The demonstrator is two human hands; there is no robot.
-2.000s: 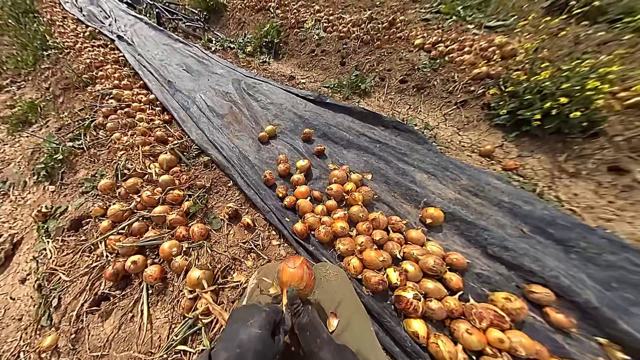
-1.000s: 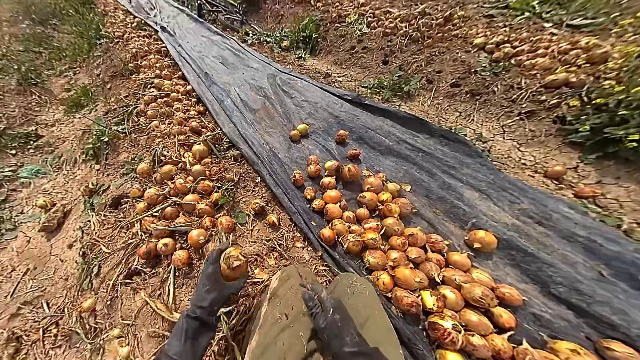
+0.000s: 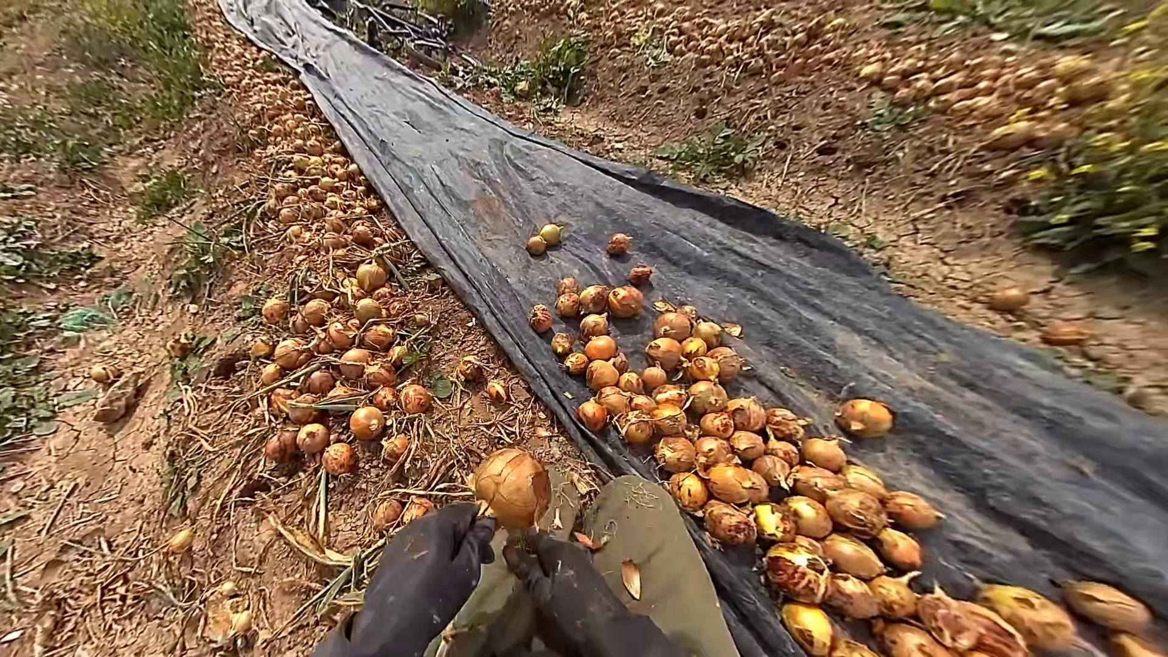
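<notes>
A large yellow onion (image 3: 512, 488) with dry skin is held over my knees. My left hand (image 3: 431, 570), in a dark glove, grips it at its lower left side. Just below the onion, my right hand (image 3: 570, 584), gloved too, has its fingertips closed at the onion's underside; whether it holds a tool or part of the onion is hidden. Loose flakes of onion skin (image 3: 630, 578) lie on my right trouser leg. To the right, many onions (image 3: 730, 482) are spread on a dark fabric sheet (image 3: 776, 301).
A heap of onions (image 3: 338, 351) with dry stalks lies on the soil at left and runs into a long row. More onions (image 3: 922, 78) line the far right ground. A yellow-flowered plant (image 3: 1109, 192) stands at the right edge, and dry branches (image 3: 401, 27) lie beyond the sheet.
My left hand, a second ago out at the left with an onion, is now over my lap with an onion. My right hand has come up to meet it.
</notes>
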